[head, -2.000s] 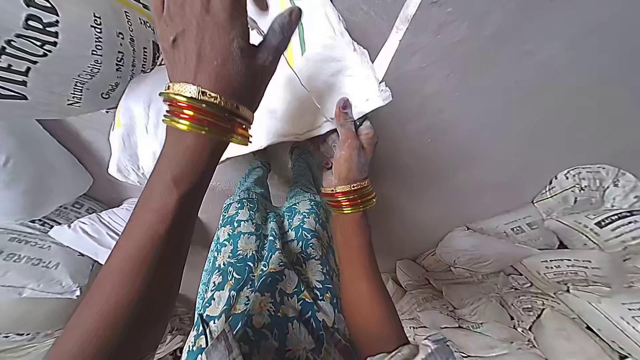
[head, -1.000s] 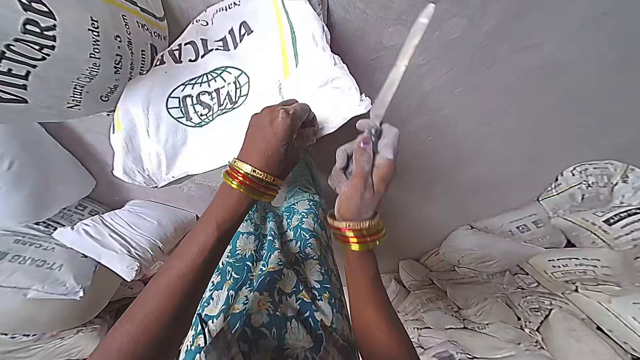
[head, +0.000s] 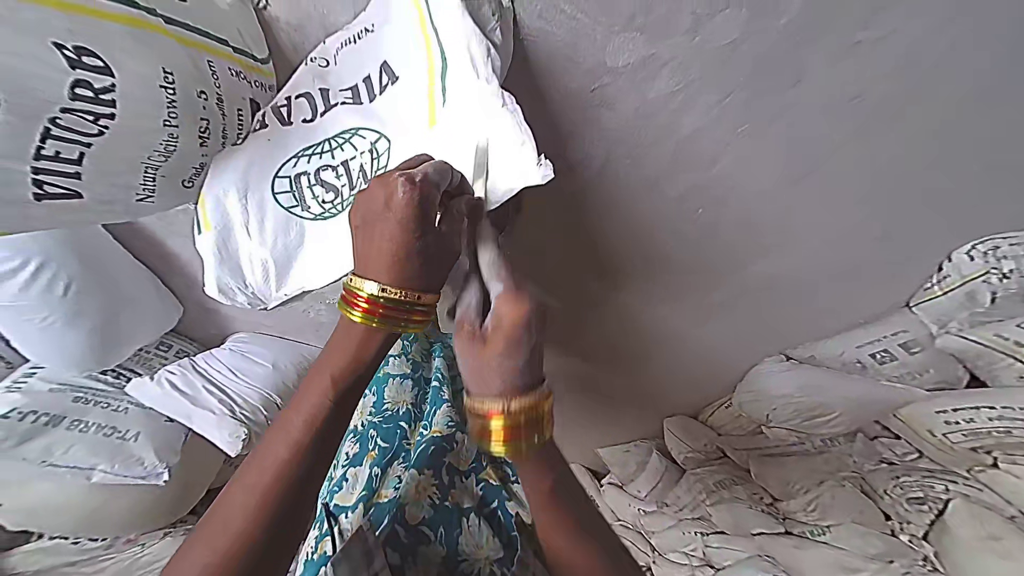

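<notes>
A white woven sack (head: pixel 320 96) with green printing and a globe mark lies in front of me at the top centre. My left hand (head: pixel 412 220) is closed at the sack's near edge; whether it pinches the sack or a thread is hidden by the fingers. Right beside it, my right hand (head: pixel 500 320), somewhat blurred, grips a knife whose pale blade (head: pixel 481 168) points away from me over the sack. The two hands meet or nearly meet near the blade's base. Both wrists carry gold, red and yellow bangles.
Another printed sack (head: pixel 120 120) stands at the upper left, with a plain white sack (head: pixel 80 296) and several more below it. Many dusty sacks (head: pixel 800 472) are piled at the lower right. A grey floor or wall surface (head: pixel 760 160) spans the right side.
My right hand has moved left with the knife, from apart at the right to beside my left hand. The blade was raised clear of the sack one second ago.
</notes>
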